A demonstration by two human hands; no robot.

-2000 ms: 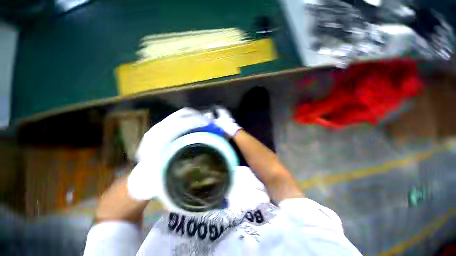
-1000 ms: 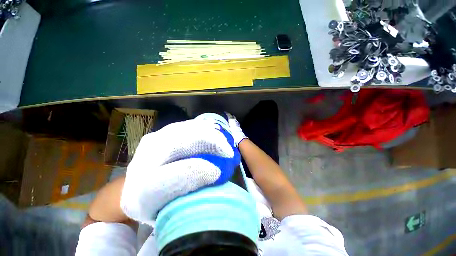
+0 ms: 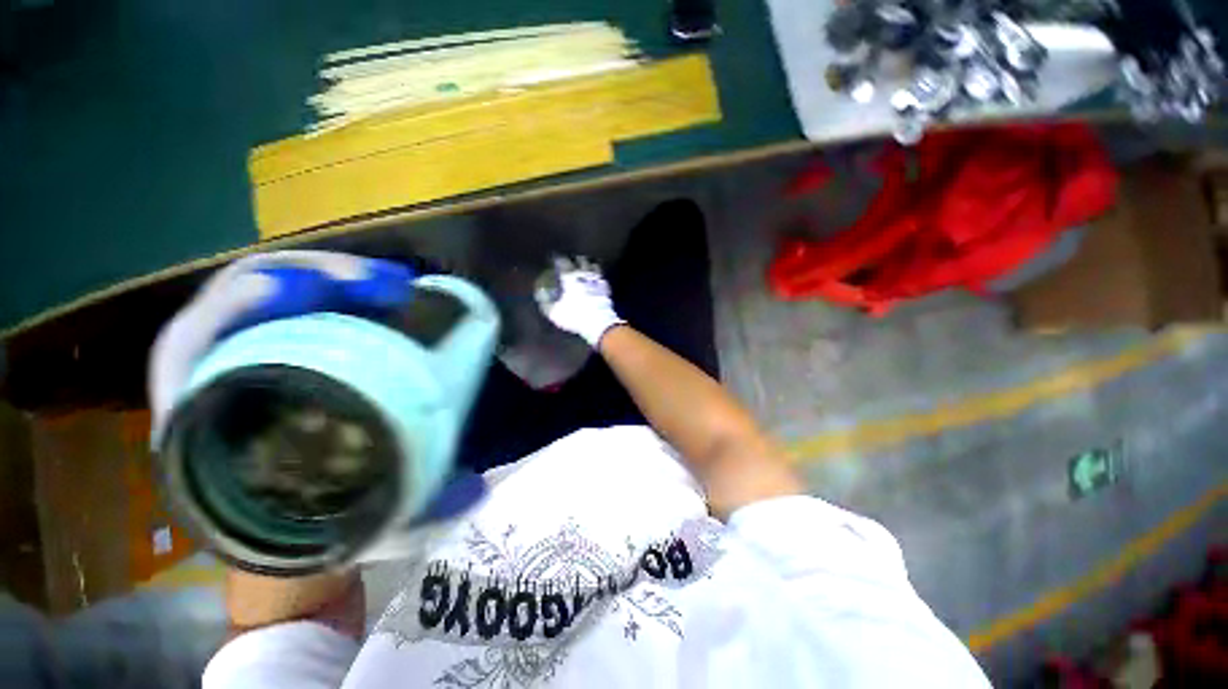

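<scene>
A pale teal bottle (image 3: 330, 343) is large and close to the camera at the lower left, tilted so its dark round end shows, with brownish contents visible in it. My left hand (image 3: 263, 296), in a white glove with blue coating, is wrapped around the bottle's far side. The bottle hides part of that hand. My right hand (image 3: 576, 299), in a white glove, is over my lap below the bench edge, apart from the bottle. A small greyish shape shows at its fingertips; whether it is held cannot be told.
The green bench (image 3: 135, 108) bears pale narrow strips (image 3: 471, 67), a yellow board (image 3: 471, 155) and a small black device (image 3: 694, 16). A white tray (image 3: 808, 81) with silvery discs is at the upper right. Red cloth (image 3: 956, 215) and a brown carton (image 3: 1111, 269) are below it.
The bottle and my left hand have moved left, away from my right hand, and the bottle's end has turned towards the camera. The camera view has shifted and tilted.
</scene>
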